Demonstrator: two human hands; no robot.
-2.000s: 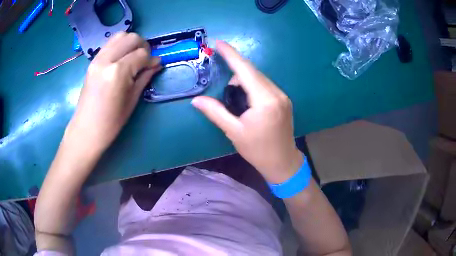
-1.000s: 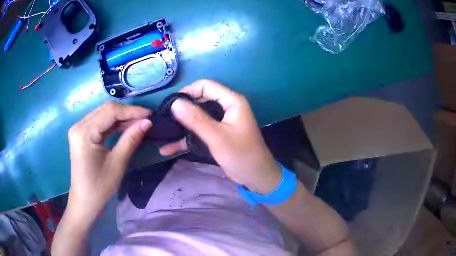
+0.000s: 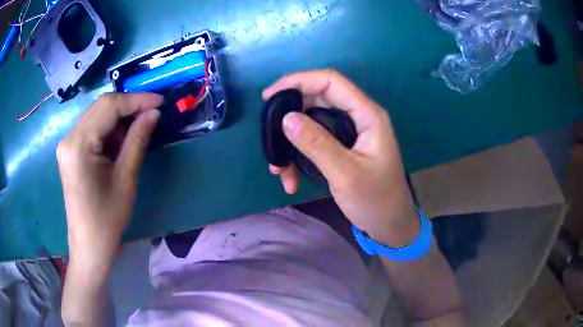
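A black housing half point(image 3: 219, 96) lies on the green table with a blue battery point(image 3: 165, 71) in its bay and a red connector point(image 3: 186, 103) on its lead. A black oval part point(image 3: 171, 121) now darkens the housing's oval opening; how fully it sits is unclear. My left hand point(image 3: 102, 140) pinches at this part's left edge, fingertips partly hiding the contact. My right hand point(image 3: 348, 144) holds several black oval parts point(image 3: 281, 128) between thumb, palm and fingers, to the right of the housing.
Another black housing half point(image 3: 54, 54) lies at the upper left beside loose wires and a blue cell point(image 3: 9, 33). A crumpled clear bag point(image 3: 482, 45) and a small black part point(image 3: 546, 43) are at the upper right. An open carton point(image 3: 492, 179) stands at the near right.
The hands have moved apart from over my lap. My left hand has brought a black oval part to the housing; my right hand has moved right, still holding oval parts.
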